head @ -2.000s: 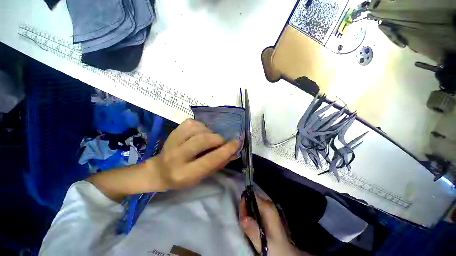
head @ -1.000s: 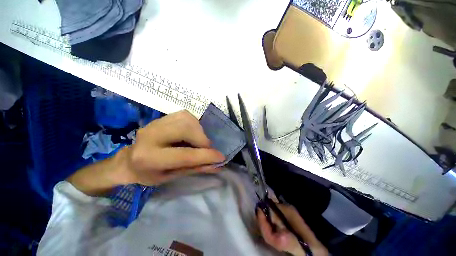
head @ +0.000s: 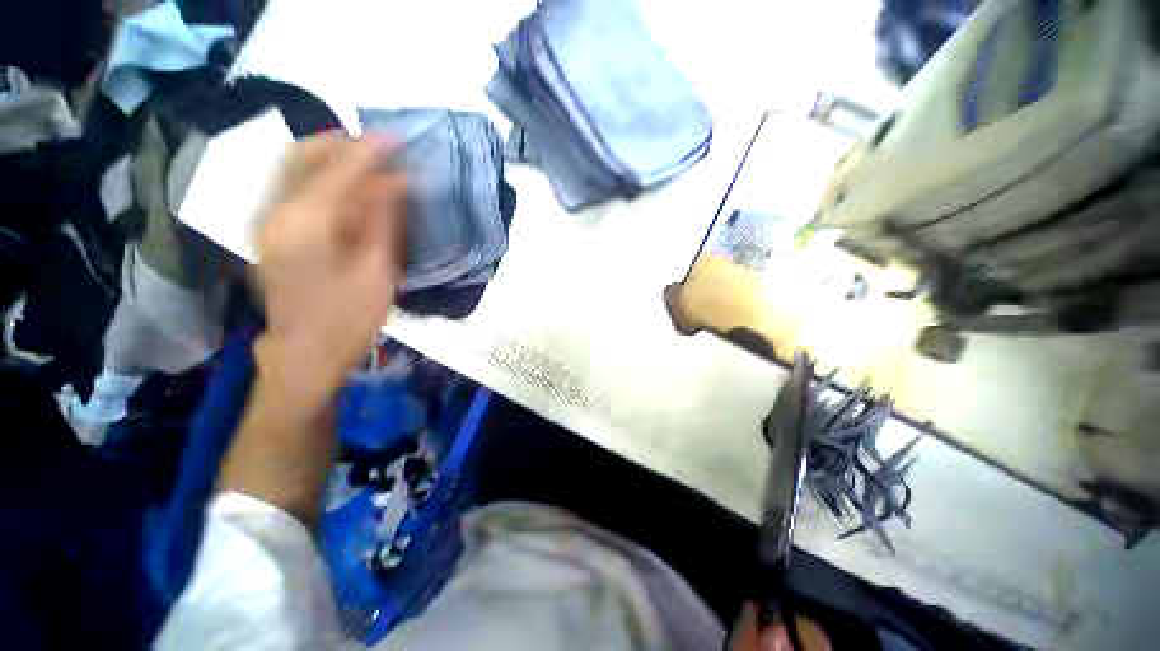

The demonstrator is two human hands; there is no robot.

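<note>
My left hand is motion-blurred at the left edge of a stack of grey-blue stitched pieces lying on darker fabric. A pale blurred area shows at its fingertips; I cannot tell whether it grips a piece. My right hand is cut off by the bottom edge and holds the scissors. Their blades look closed and point up, just left of a heap of thin grey offcuts. A second grey-blue pile lies at the top centre, right of the first stack.
The sewing machine stands at upper right over its tan bed. A ruler scale runs along the near table edge. A blue basket with scraps is below the table edge. More fabric lies at far left.
My view has shifted left, bringing the second pile into view. My left hand has moved from the small piece near the scissors to the stack. The scissors have closed and moved beside the offcuts.
</note>
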